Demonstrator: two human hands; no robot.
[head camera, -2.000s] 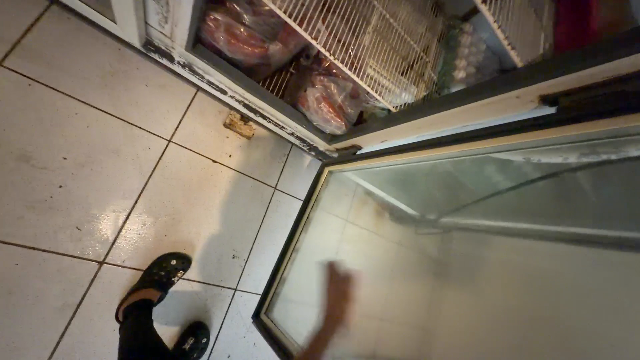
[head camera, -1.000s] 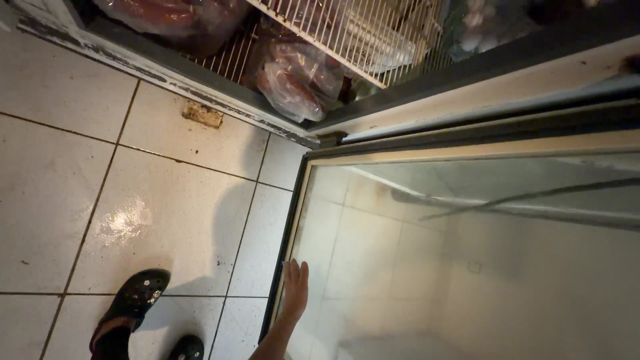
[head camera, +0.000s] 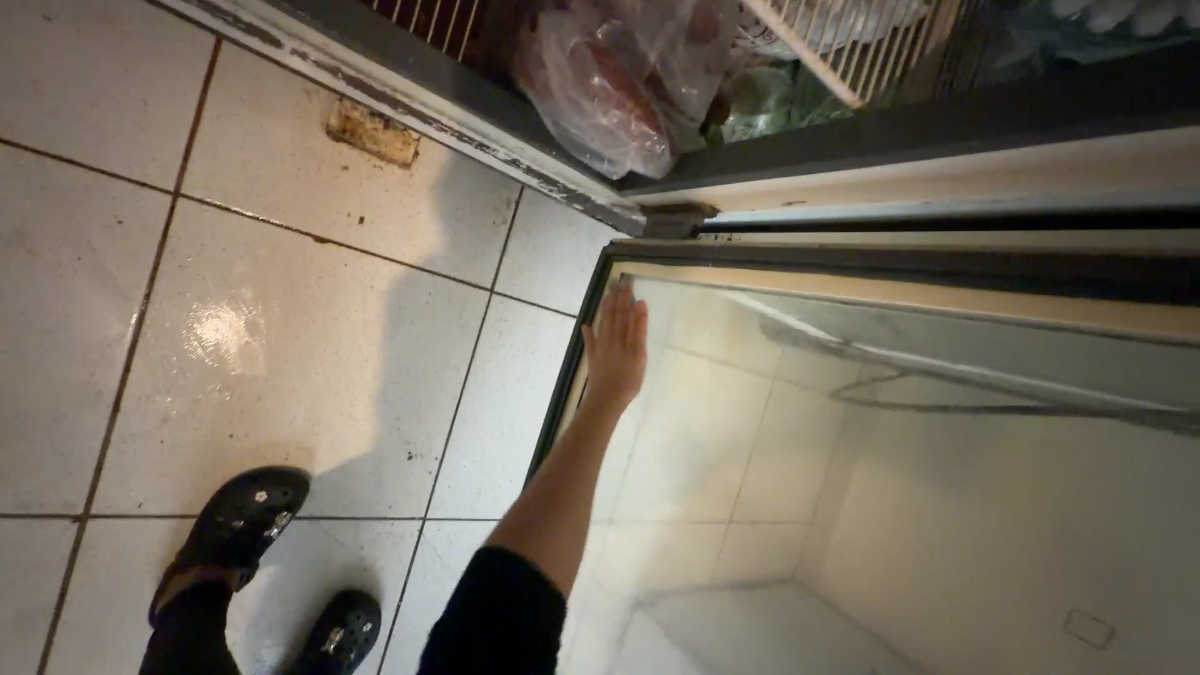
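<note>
My right hand (head camera: 616, 352) lies flat with fingers extended at the corner of a glass refrigerator door (head camera: 741, 450), beside its dark gasket (head camera: 565, 384). The back of the hand faces up, the thumb points left, and no object shows in it; the fingertips are near the pale inner frame (head camera: 844, 292). A black sleeve (head camera: 497, 614) covers the upper part of the arm. The door stands open and its glass looks hazy, with tile lines visible in it. My left hand is out of view.
Above the door, the refrigerator holds plastic-bagged red meat (head camera: 609, 98) and a white wire shelf (head camera: 848, 47). A metal hinge (head camera: 675, 219) joins door and cabinet. My black clogs (head camera: 253, 511) are on white floor tiles (head camera: 309, 375), which bear a rusty brown patch (head camera: 372, 131).
My right hand has moved up along the door's edge to the corner by the hinge. One second ago it was lower on that edge; before that, over the glass. The view has shifted closer.
</note>
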